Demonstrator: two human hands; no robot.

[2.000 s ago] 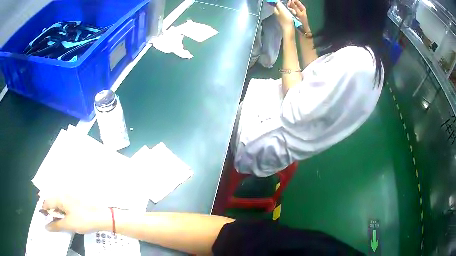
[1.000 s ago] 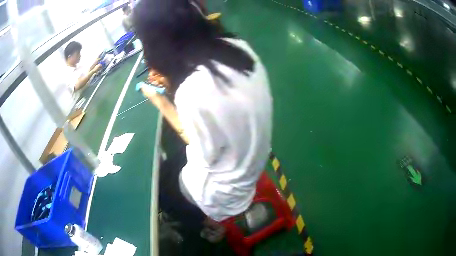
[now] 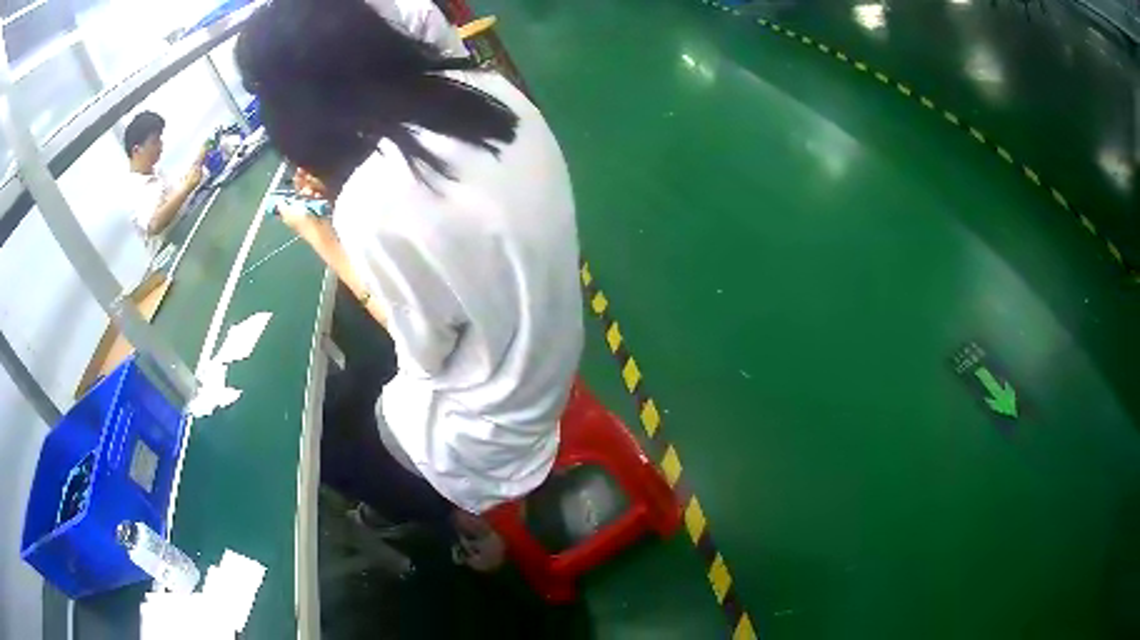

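Note:
Neither of my hands is in the picture. Nearest in front of me on the green bench [image 3: 250, 463], white paper sheets [image 3: 233, 590] overlap at the lower left, cut off by the bottom edge. A white translucent bottle [image 3: 163, 558] with a metallic-looking top leans in the view just beyond them. A blue plastic bin [image 3: 113, 481] stands to its left with dark and light-blue devices [image 3: 78, 490] inside.
Crumpled white pieces [image 3: 215, 398] lie beyond the bottle. A cardboard tray [image 3: 125, 331] is behind the bin. A person in white [image 3: 469, 275] sits on a red stool [image 3: 600, 500] at the bench's right edge. Another person [image 3: 150, 188] is across the bench. Metal posts rise at left.
The view has swung up and to the right. My hand and forearm, over the white sheets two seconds ago, have left the picture. The floor and seated person now fill more of it.

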